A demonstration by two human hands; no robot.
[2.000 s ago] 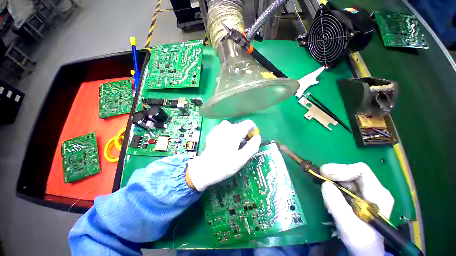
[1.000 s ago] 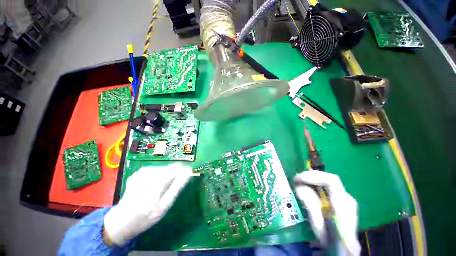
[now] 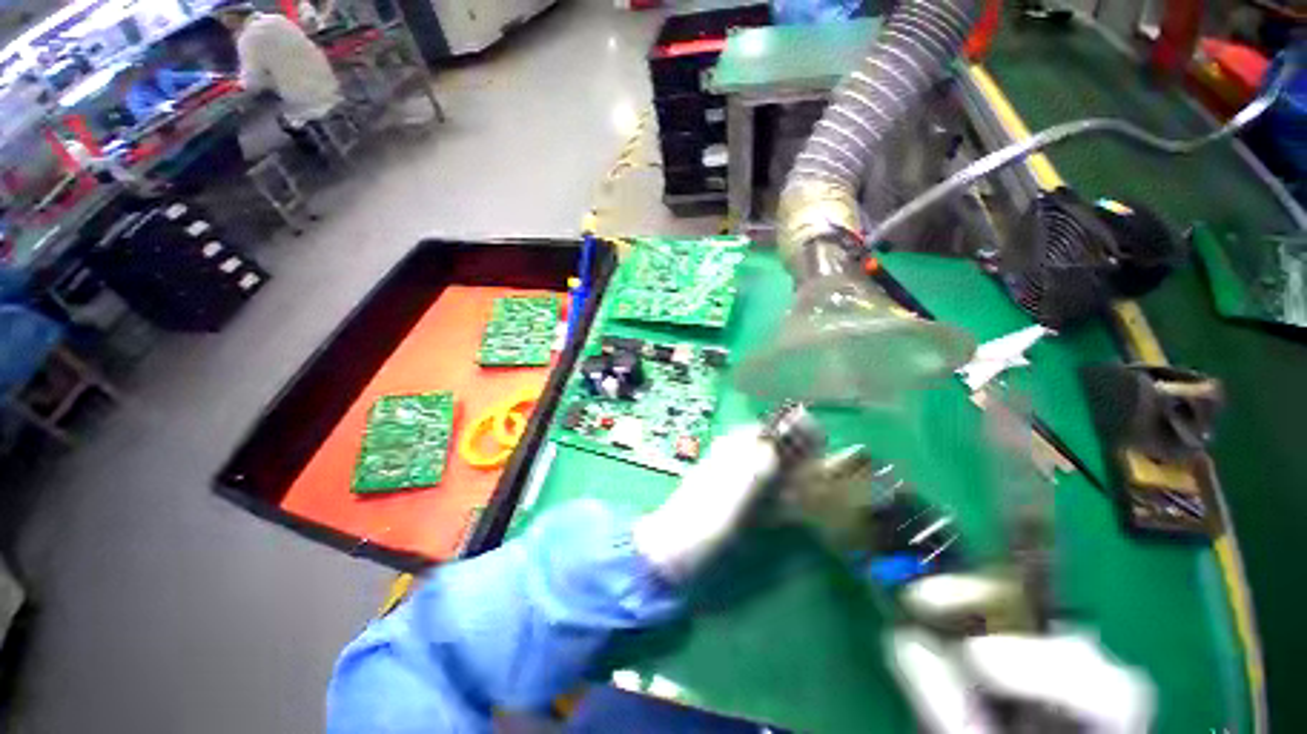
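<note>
A circuit board (image 3: 860, 516) is raised and tilted above the mat, heavily blurred, with dark, silvery and blue parts showing. My left hand (image 3: 717, 495), in a white glove and blue sleeve, grips its upper left edge. My right hand (image 3: 1018, 674), in a white glove, is blurred at the lower right of the board. A blurred upright streak stands above my right hand; I cannot tell if it is the soldering iron, or what this hand holds.
Two boards (image 3: 677, 280) (image 3: 652, 402) lie left on the green mat (image 3: 745, 617). A black tray (image 3: 337, 351) holds smaller boards (image 3: 406, 442) and yellow rings (image 3: 502, 430). Fume hood (image 3: 860, 351), fan (image 3: 1064, 258), iron stand (image 3: 1161, 445) and flat pieces (image 3: 1003, 356) are beyond. A person (image 3: 280, 65) sits far left.
The view has swung left and up. The board, flat on the mat before, is now lifted and tilted. My left hand has moved from beside it onto its edge. The iron is no longer clearly visible.
</note>
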